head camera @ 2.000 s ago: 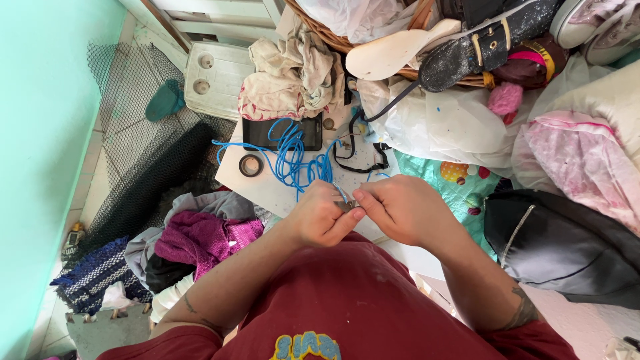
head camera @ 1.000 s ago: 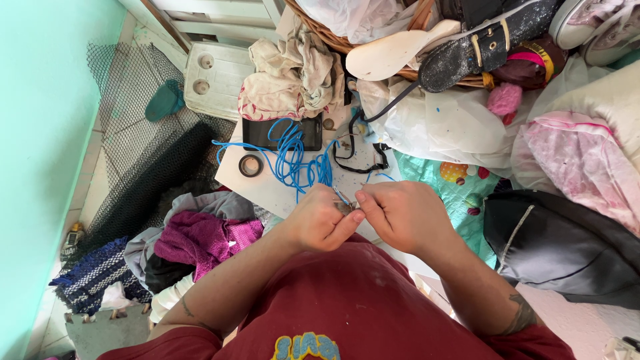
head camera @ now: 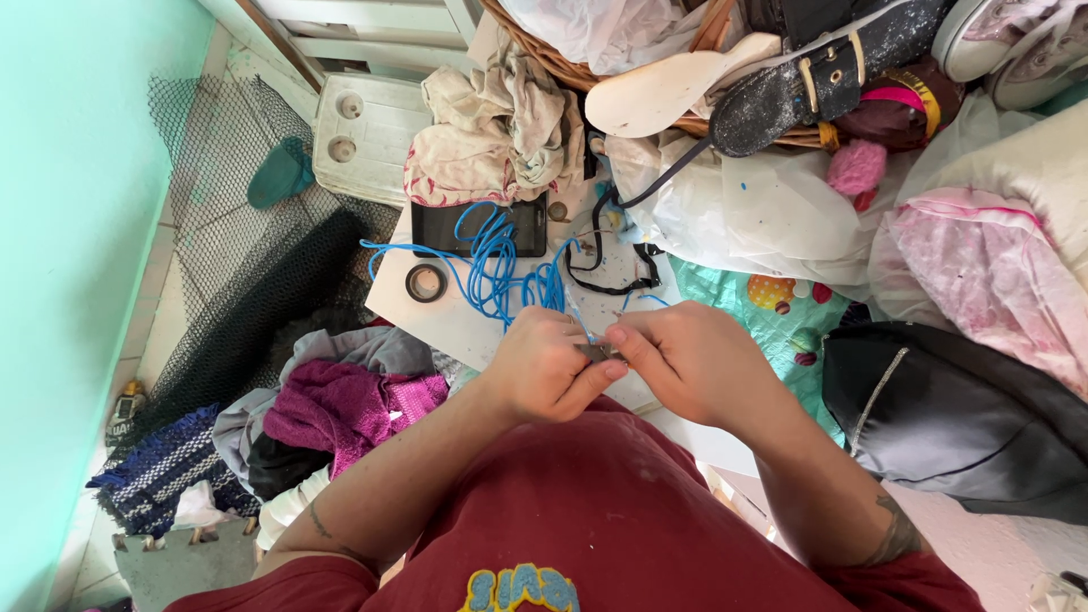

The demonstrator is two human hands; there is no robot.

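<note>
My left hand [head camera: 548, 365] and my right hand [head camera: 693, 361] meet in front of my chest. Between their fingertips is a small grey metal piece [head camera: 597, 350], mostly hidden; its exact kind cannot be told. A thin blue strand runs up from it. Just beyond my left hand, a tangled blue cable [head camera: 493, 263] lies on a white board [head camera: 391, 293]. A roll of black tape [head camera: 426, 283] is left of the cable. Behind it lies a black flat device [head camera: 425, 229], partly under a beige cloth [head camera: 493, 127]. A black strap [head camera: 633, 285] curls farther right.
Black mesh [head camera: 246, 289] and a pile of clothes [head camera: 331, 399] are on the left. A wicker basket [head camera: 561, 68] with shoes and a black belt-like strap stands at the back. White plastic bags [head camera: 748, 212] and a black bag [head camera: 943, 425] are on the right.
My fingers have shifted slightly around the small metal piece, and more of it shows between them. Both hands remain close together in about the same place.
</note>
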